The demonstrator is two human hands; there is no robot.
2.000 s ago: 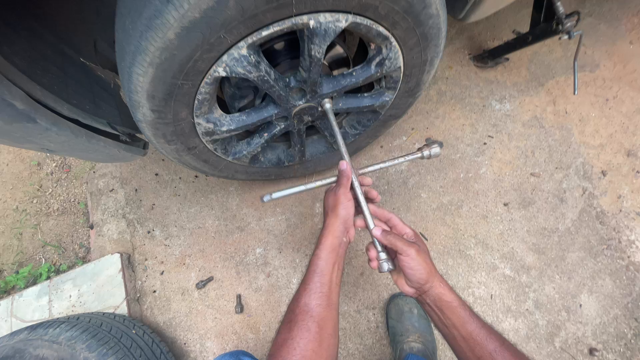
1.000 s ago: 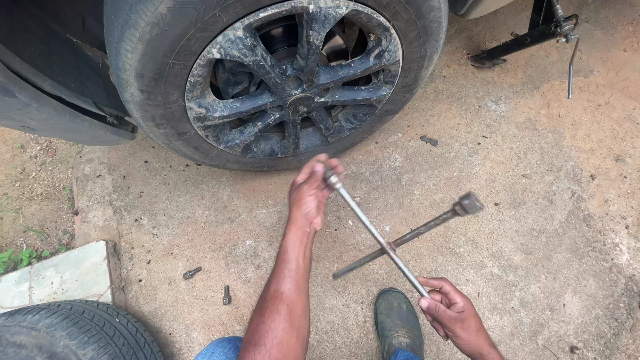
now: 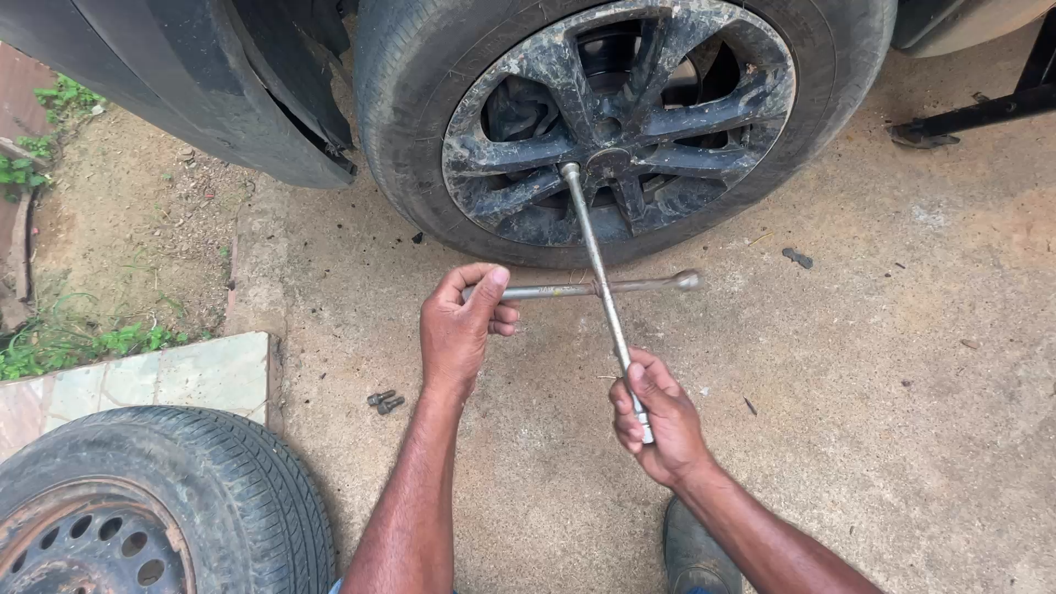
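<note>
A four-way lug wrench (image 3: 609, 309) of worn metal reaches from my hands to the dirty black alloy wheel (image 3: 610, 161). Its far socket sits at a lug hole left of the wheel's hub centre; whether a bolt is inside is hidden. My left hand (image 3: 474, 318) grips the left end of the cross arm, thumb on top. Around the near end of the long shaft my right hand (image 3: 657, 412) is closed. The cross arm's right socket points away, slightly blurred. Two wheel bolts (image 3: 386, 402) lie together on the concrete, left of my left forearm.
A spare wheel with a rusty steel rim (image 3: 272, 487) lies at the lower left beside a tiled ledge (image 3: 214, 371). The car's bumper (image 3: 272, 124) hangs at the upper left. A black jack part (image 3: 982, 115) stands at the right. My shoe (image 3: 697, 549) is below my right hand.
One second ago the wrench was off the wheel, with my left hand at its far end. Now that end meets the wheel, and my left hand holds the cross arm. The two bolts were farther apart.
</note>
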